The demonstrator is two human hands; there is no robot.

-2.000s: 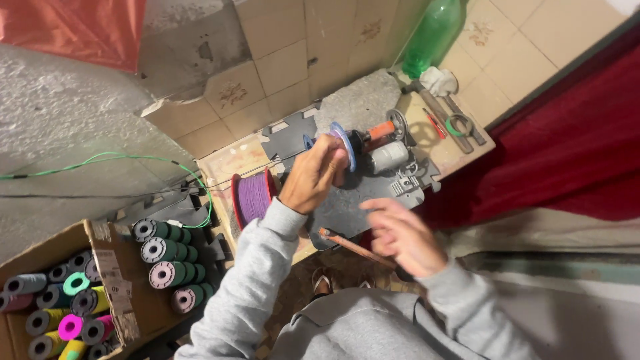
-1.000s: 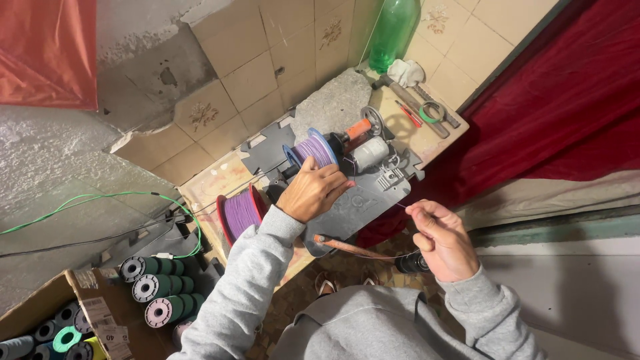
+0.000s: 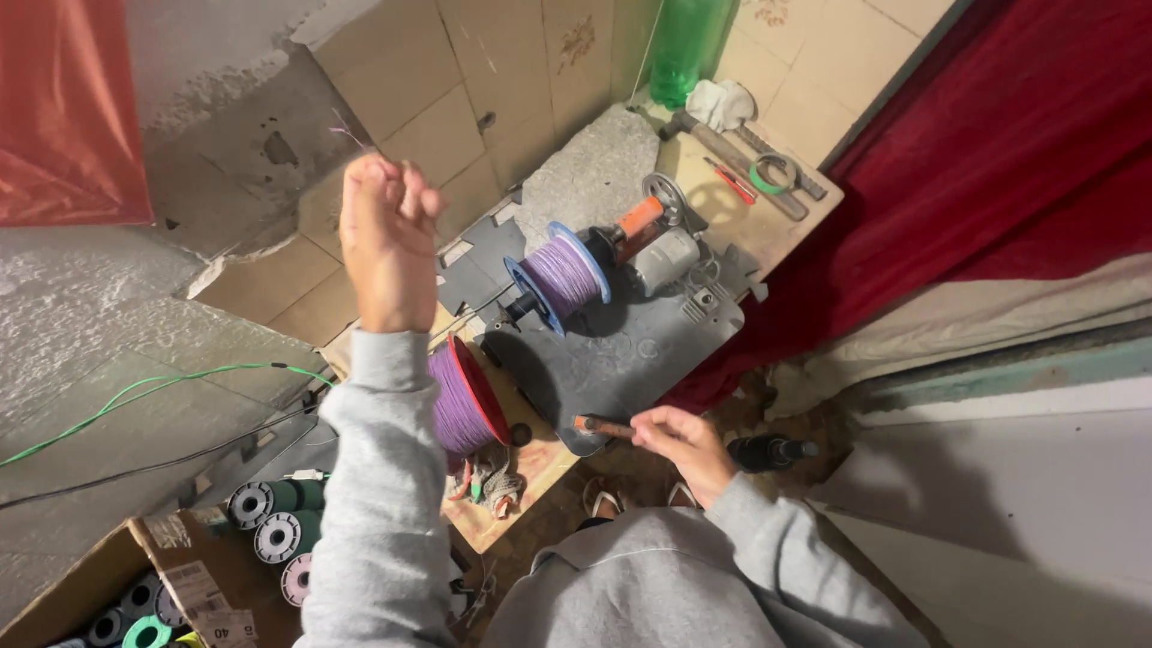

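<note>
My left hand is raised at the upper left, fingers closed, with a thin purplish strand sticking up from them. Right of it, a blue-flanged spool of purple cord sits on the spindle of a small motorised winder. A red-flanged spool of purple cord stands beside my left sleeve, partly hidden by it. My right hand pinches the end of an orange-brown bar at the near edge of the grey base plate.
A hammer, green tape roll and red cutter lie at the back right, near a green bottle. A stone slab is behind the winder. An open cardboard box of spools is at lower left; green cable crosses the left.
My left hand has left the blue-flanged spool and risen to the upper left. My right hand, which pinched a thin strand one second ago, is now on the orange-brown bar.
</note>
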